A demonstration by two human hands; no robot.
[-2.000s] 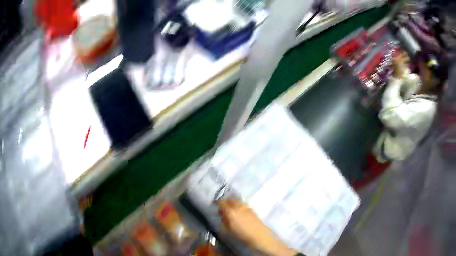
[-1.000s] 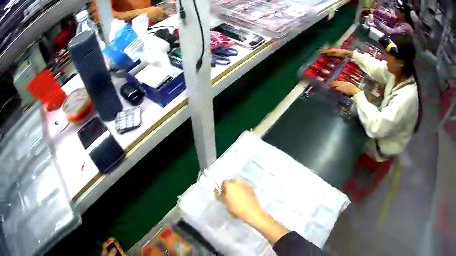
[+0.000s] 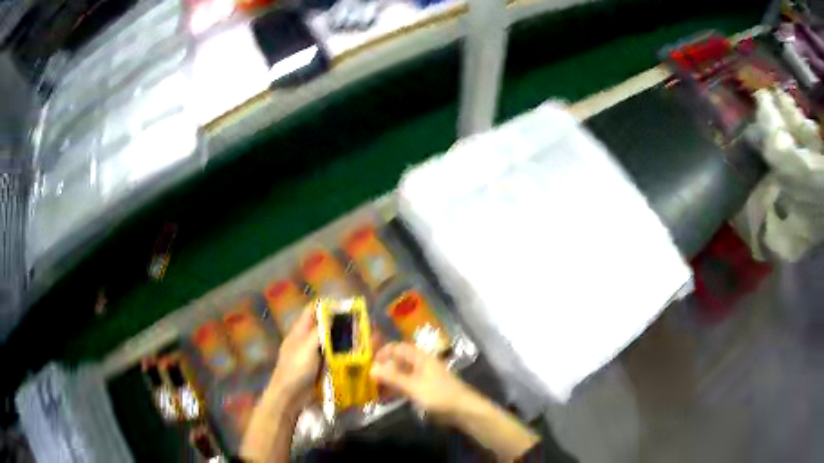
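A yellow phone (image 3: 345, 348) with a dark screen is upright in front of me, over the clear tray. My left hand (image 3: 300, 353) grips its left side. My right hand (image 3: 411, 373) is at its lower right edge, fingers bent together; blur hides whether it holds anything. The clear tray (image 3: 390, 291) carries rows of orange phone bodies (image 3: 369, 256) with red tops and pale lower marks. The white sheet stack (image 3: 542, 244) lies to the right, its surface washed out.
Loose phone bodies (image 3: 179, 387) lie at the left. A green belt (image 3: 271, 194) runs behind, with a small item on it. Clear trays (image 3: 117, 136) are at upper left, a pale post (image 3: 482, 72) at the back. A black smartphone (image 3: 287, 45) lies on the shelf. A person's white sleeve (image 3: 784, 181) shows right.
My right hand has moved left from the white stack to the phone. My left hand and the held phone have come into view. The view has shifted toward the tray.
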